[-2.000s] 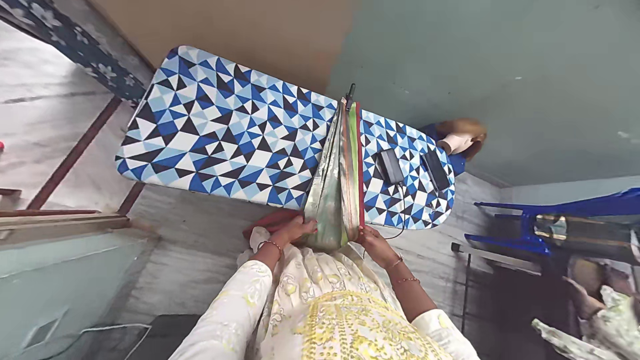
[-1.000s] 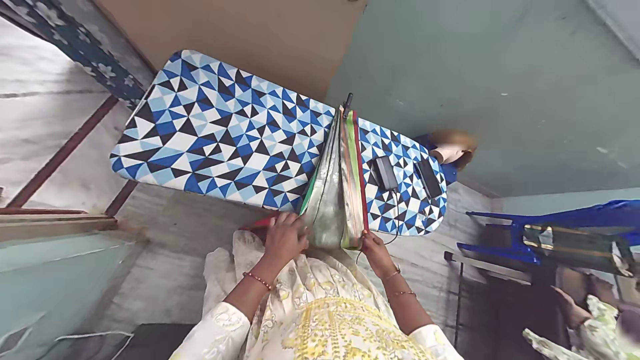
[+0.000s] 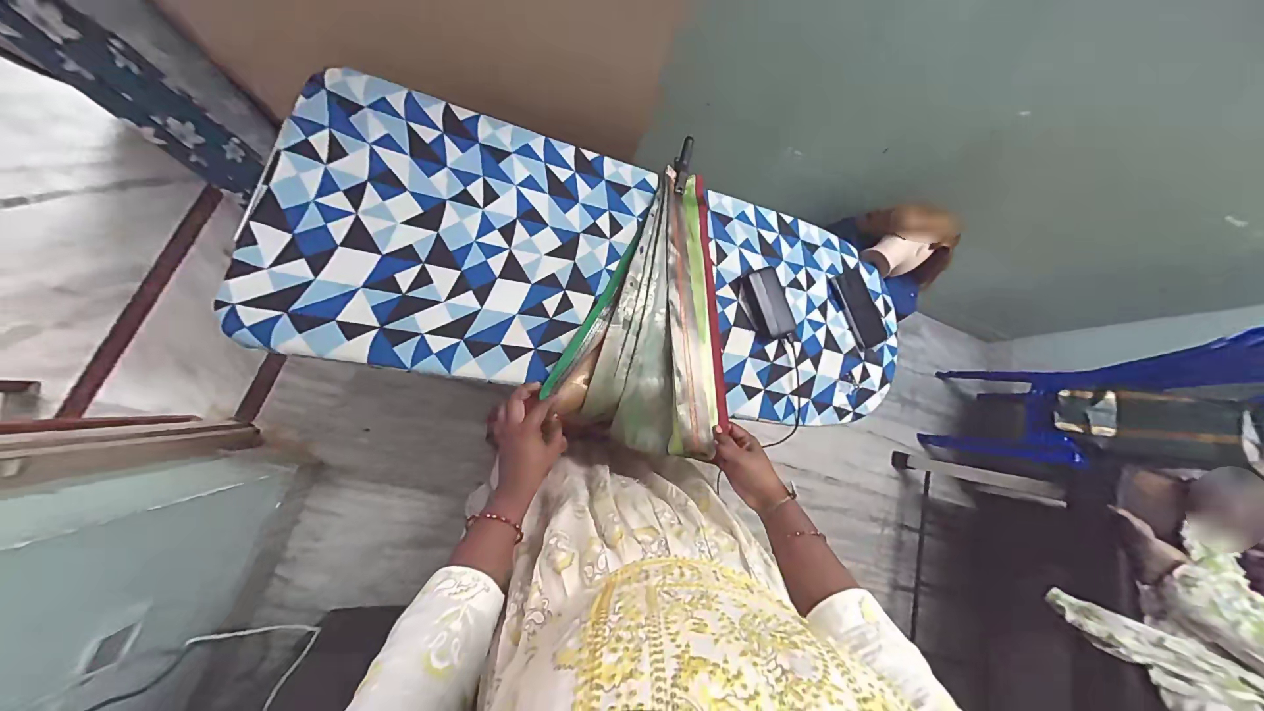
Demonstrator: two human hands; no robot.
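A pleated length of grey-green fabric [image 3: 647, 336] with green, lime and red edges lies across an ironing board [image 3: 444, 237] covered in blue, black and white triangles. At the board's far edge a black clip [image 3: 683, 163] grips the gathered end. My left hand [image 3: 528, 434] pinches the near corner by the green edge. With thumb and fingers, my right hand [image 3: 746, 464] holds the near corner at the red edge. Between my hands the pleats fan out and hang over the board's near edge.
A black box-shaped device [image 3: 768, 303] with a cable and a dark phone-like object [image 3: 859, 308] lie on the board's right part. Beyond that end is a brown and blue object [image 3: 913, 242]. A blue plastic chair [image 3: 1047, 425] and a seated person [image 3: 1205, 583] are at the right.
My left hand has moved left from the middle pleats, drawing out the green edge, so the fabric spreads wider. My right hand stays at the red edge.
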